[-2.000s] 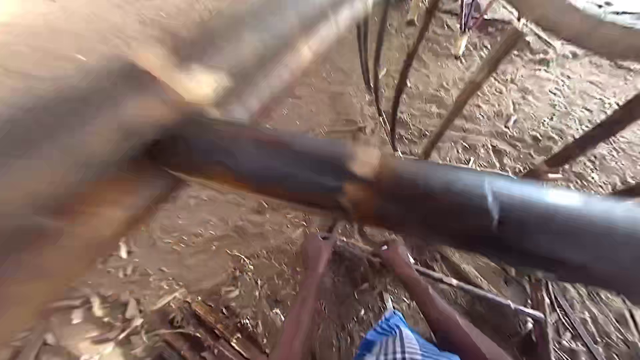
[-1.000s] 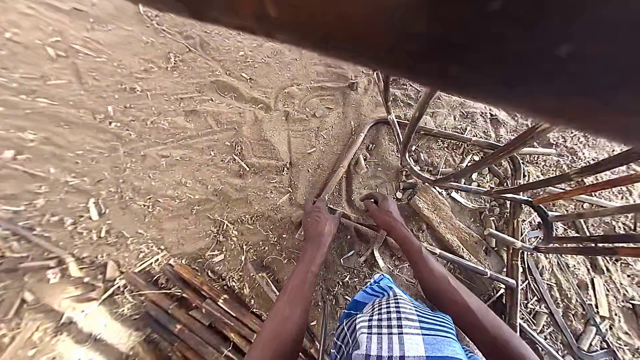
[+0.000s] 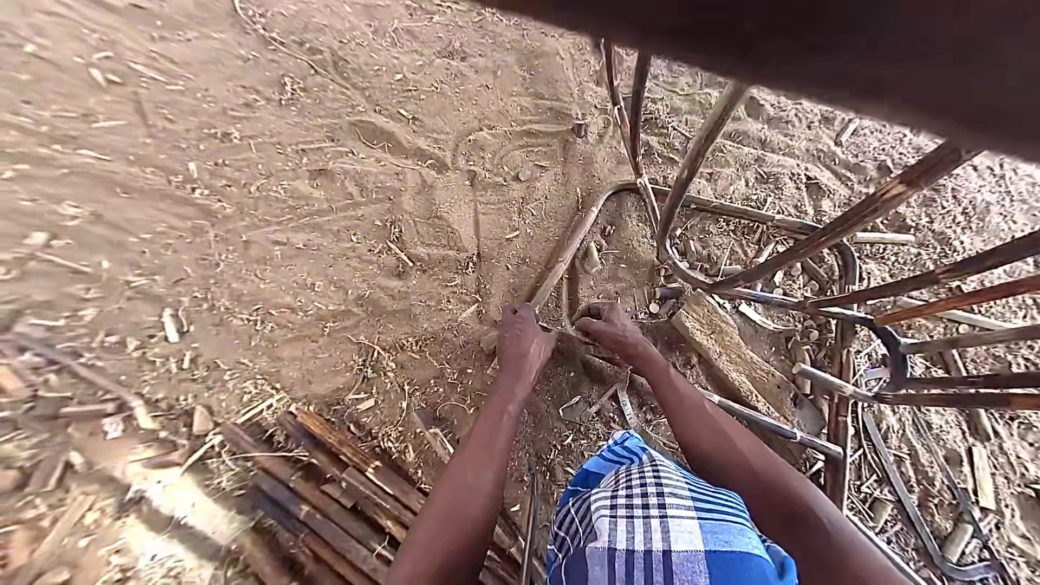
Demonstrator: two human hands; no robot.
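Observation:
My left hand [image 3: 522,341] is closed around the near corner of a bent cane frame [image 3: 573,244] low over the dirt. Just to its right, my right hand [image 3: 609,325] has its fingers curled by the same corner; whether it pinches something thin there cannot be made out. From the hands one side of the frame runs up to a rounded corner, and another pole [image 3: 768,422] passes under my right forearm. A blue checked cloth [image 3: 658,520] covers my lap.
A structure of bent canes [image 3: 703,162] rises at the right. A thick dark pole [image 3: 780,57] crosses the top right, very near the camera. A wooden block [image 3: 731,357] lies right of my hands. Split canes [image 3: 341,496] are piled at lower left, with shavings around.
Two seconds ago a thick dark pole crossed the middle of the view; now it crosses the top right. The view has shifted. Both hands stay at the frame's corner since one second ago.

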